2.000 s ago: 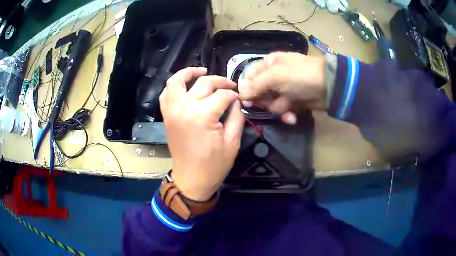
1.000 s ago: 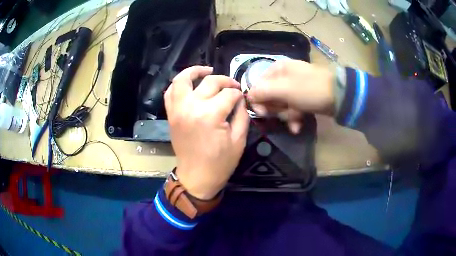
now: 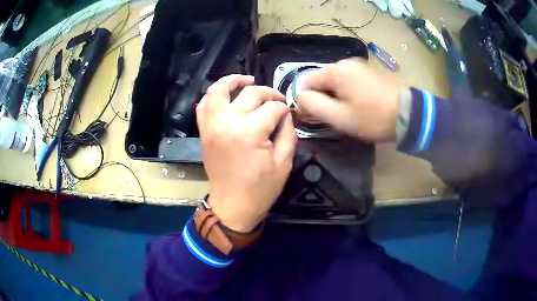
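The speaker driver (image 3: pixel 282 72), a round magnet on a pale square frame, sits in the shallow black front case half (image 3: pixel 347 176). My left hand (image 3: pixel 244 147) has thumb and index finger pinched at the driver's left edge, apparently on the thin speaker wires, mostly hidden by the fingers. My right hand (image 3: pixel 356 100) is blurred, over the driver, with its fingertips close to the left ones; what it holds cannot be made out. The deeper black rear case half (image 3: pixel 203 64) stands open on the left, a tube-like moulding inside.
Blue-handled pliers (image 3: pixel 57 156), a long black tool (image 3: pixel 82 82) and a coiled black cable (image 3: pixel 88 138) lie left. A small screwdriver (image 3: pixel 383 56) lies behind the front case half. A green board (image 3: pixel 427 34) and a black box (image 3: pixel 494 59) are at right.
My right hand has shifted slightly, its fingers more curled over the driver. The red wire seen below the fingers earlier now barely shows. My left hand keeps its pinch.
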